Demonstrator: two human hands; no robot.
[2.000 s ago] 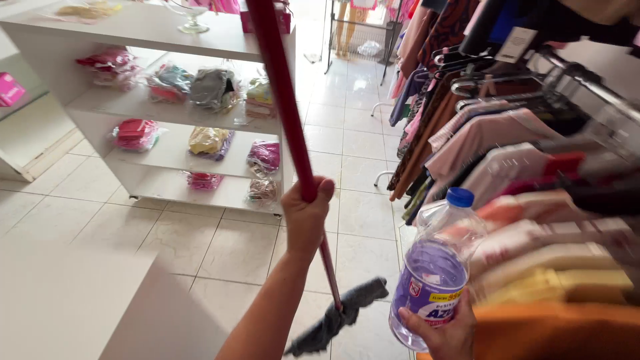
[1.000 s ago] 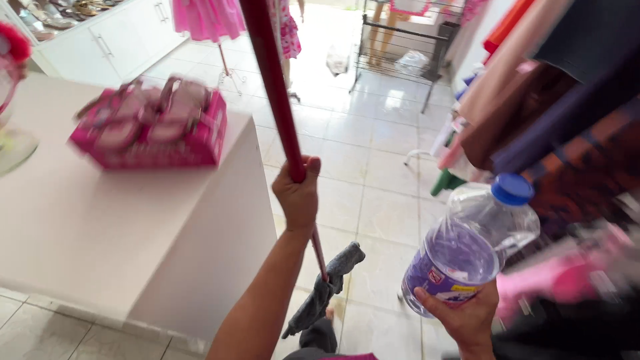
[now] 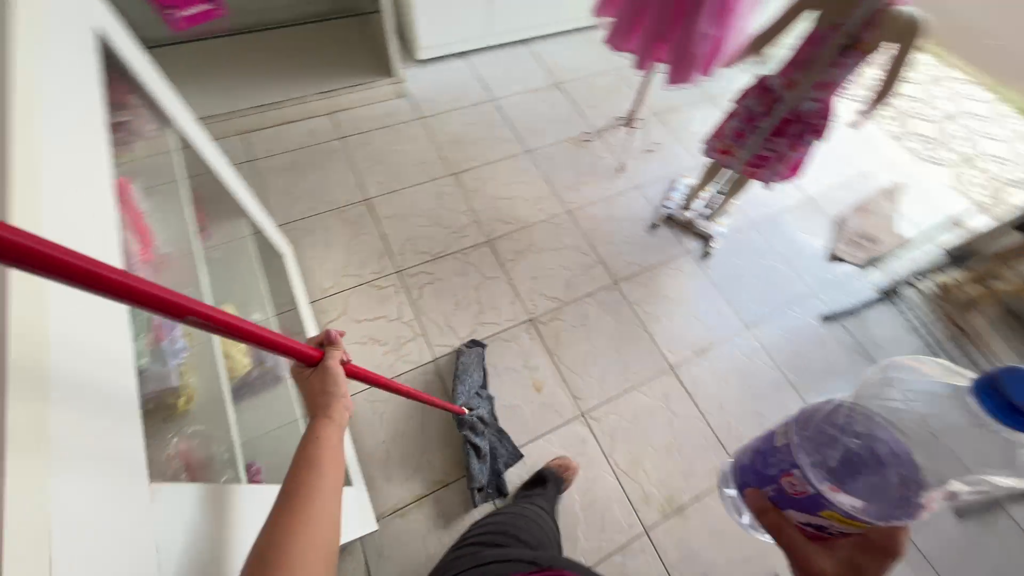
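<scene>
My left hand (image 3: 324, 376) grips the red pole (image 3: 240, 332), which slants from the upper left down to the floor. At the pole's lower end a dark grey cloth (image 3: 480, 432) is draped over the mop head and lies on the tiles, just ahead of my bare foot (image 3: 563, 470). At the lower right my right hand (image 3: 832, 540) holds a large clear plastic bottle (image 3: 840, 464) by its lower part. The bottle is tilted, has a blue cap (image 3: 1000, 396) and a purple label, and contains purplish liquid.
A white shelf unit (image 3: 320, 320) with bagged clothes stands close on the left. Farther ahead are a white cabinet (image 3: 496, 24), a pink dress on a stand (image 3: 680, 32) and a mannequin in a pink patterned dress (image 3: 784, 120). A dark metal rack (image 3: 952, 296) is at the right.
The view has swung and tipped toward the floor. The pole now slants far to the left, where it was steep before. Both hands keep their holds.
</scene>
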